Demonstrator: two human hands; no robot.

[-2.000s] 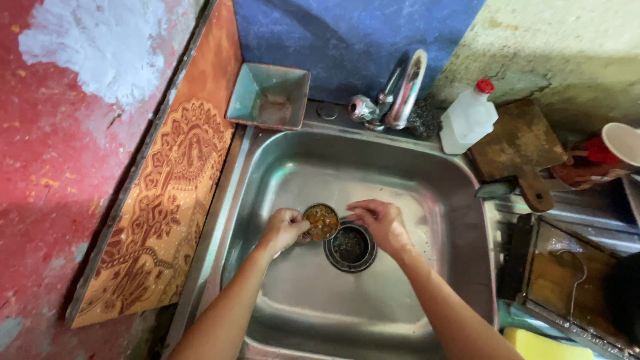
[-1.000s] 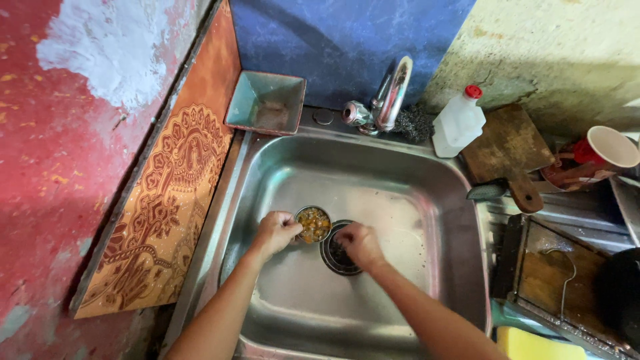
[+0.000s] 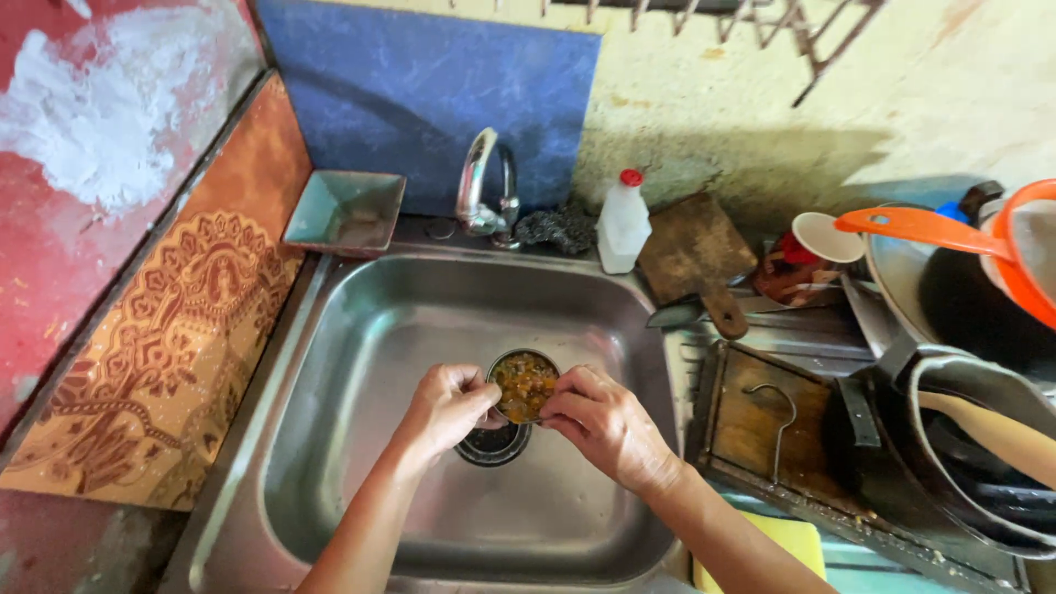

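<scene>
Over a stainless steel sink [image 3: 396,495], my left hand [image 3: 454,404] pinches the left rim of a small round sink strainer basket [image 3: 524,384] filled with orange and green food scraps. The fingers of my right hand [image 3: 606,421] grip its right rim. Just below the strainer is the dark drain opening [image 3: 492,445], partly hidden by it and by my left fingers. A chrome faucet [image 3: 487,194] rises behind the basin.
A square bowl [image 3: 318,202] sits on the back left corner. Along the back are a dark scouring pad [image 3: 557,229] and a red-capped plastic bottle [image 3: 623,227]. To the right lie a wooden cutting board [image 3: 697,252], a knife [image 3: 681,312], a paper cup [image 3: 827,238] and black pots [image 3: 874,429].
My right hand has moved from the drain to the strainer and taken hold of its rim. My left hand still holds it. The view has shifted, showing more on the right.
</scene>
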